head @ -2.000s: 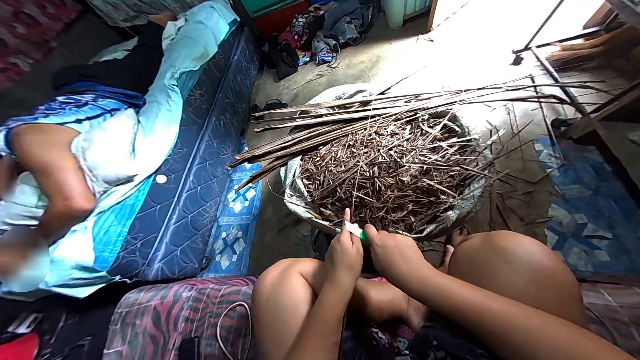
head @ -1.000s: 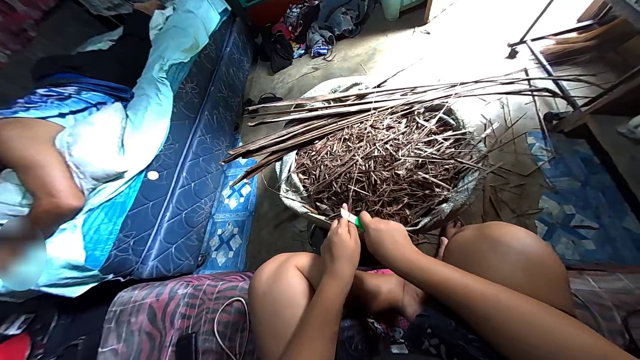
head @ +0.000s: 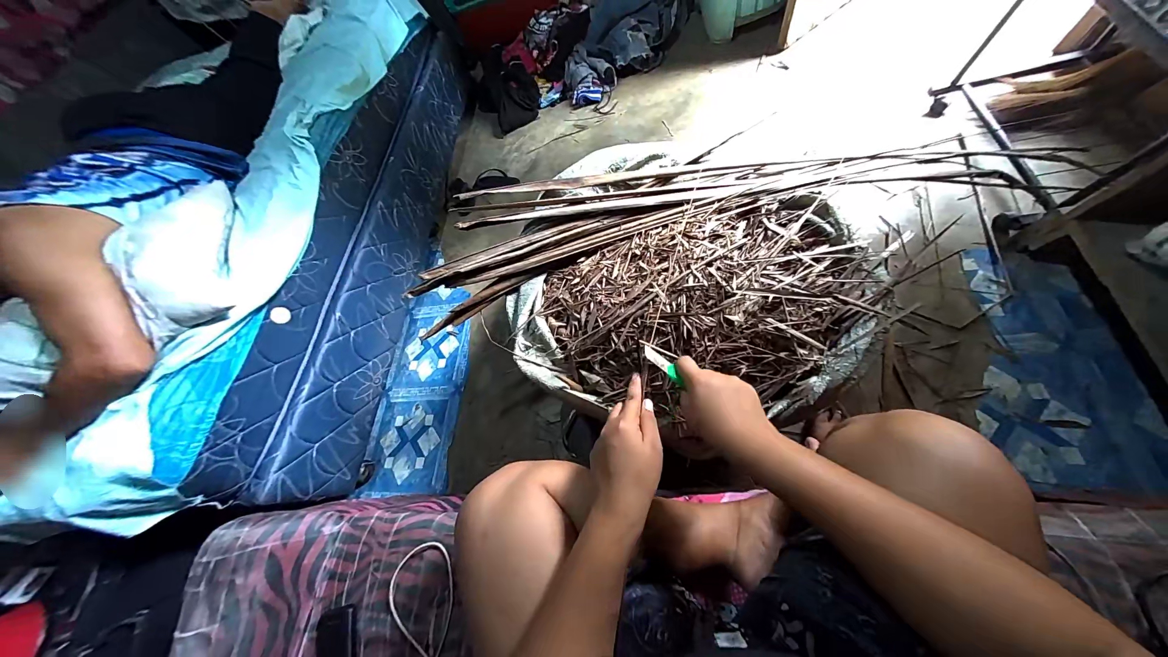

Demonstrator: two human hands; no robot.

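Observation:
My right hand (head: 721, 401) is closed on the green handle of a small knife (head: 662, 361), its pale blade pointing up and left. Just left of it, my left hand (head: 628, 443) pinches a thin dark strip (head: 642, 370), fingers pointing away from me. Both hands are over the near rim of a wide white woven sack (head: 538, 342), which is full of short, brown, cut pieces of dried plant stalk or leaf (head: 693, 283). Long dried strips (head: 584, 228) lie across the far side of the sack.
At the left a person (head: 73, 301) lies on a blue mattress (head: 338, 310). Clothes and bags (head: 575, 55) lie on the floor at the back. A metal frame (head: 990, 128) stands at the right, with scattered scraps (head: 903, 365) near it. My bent knees flank my hands.
The knife has moved from against my left fingers to a little above and right of them, with its blade now more visible. The long strips remain across the sack.

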